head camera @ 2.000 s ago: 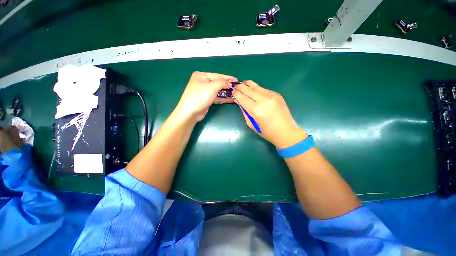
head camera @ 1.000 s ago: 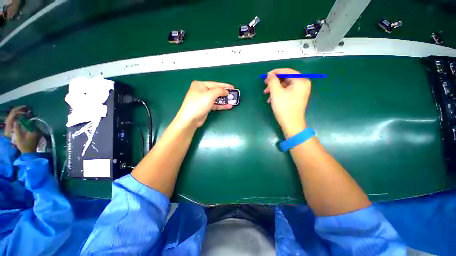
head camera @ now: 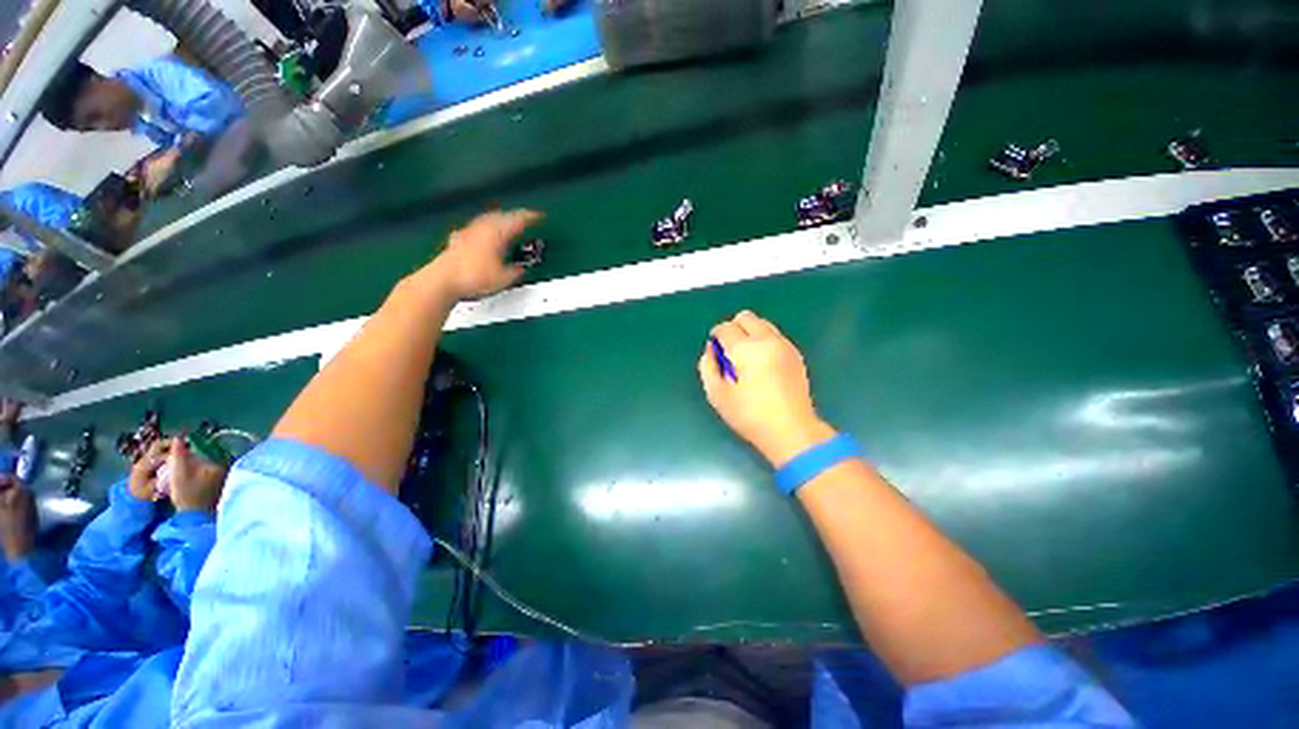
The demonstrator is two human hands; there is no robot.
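Observation:
My left hand (head camera: 489, 257) is over the green conveyor belt beyond the rail, fingers apart. A small electronic module (head camera: 529, 254) lies on the belt just under its fingertips; I cannot see the hand gripping it. My right hand (head camera: 759, 378) is closed above the bench top, holding the blue pen-like tool (head camera: 722, 358), which is mostly hidden by the fingers. More modules lie spaced along the belt to the right, one (head camera: 673, 224) right of my left hand and another (head camera: 822, 205) by the post.
A white guide rail (head camera: 641, 279) runs between belt and bench, with a pale upright post (head camera: 912, 121) on it. A black tray of modules (head camera: 1234, 285) is at the right. My left arm partly covers the black box (head camera: 432, 442); black cables lie beside it. Other people work at left.
My left hand has moved from above the bench to over the belt, and the module it held is no longer visible in it. My right hand has lowered and turned the tool. The view has shifted left.

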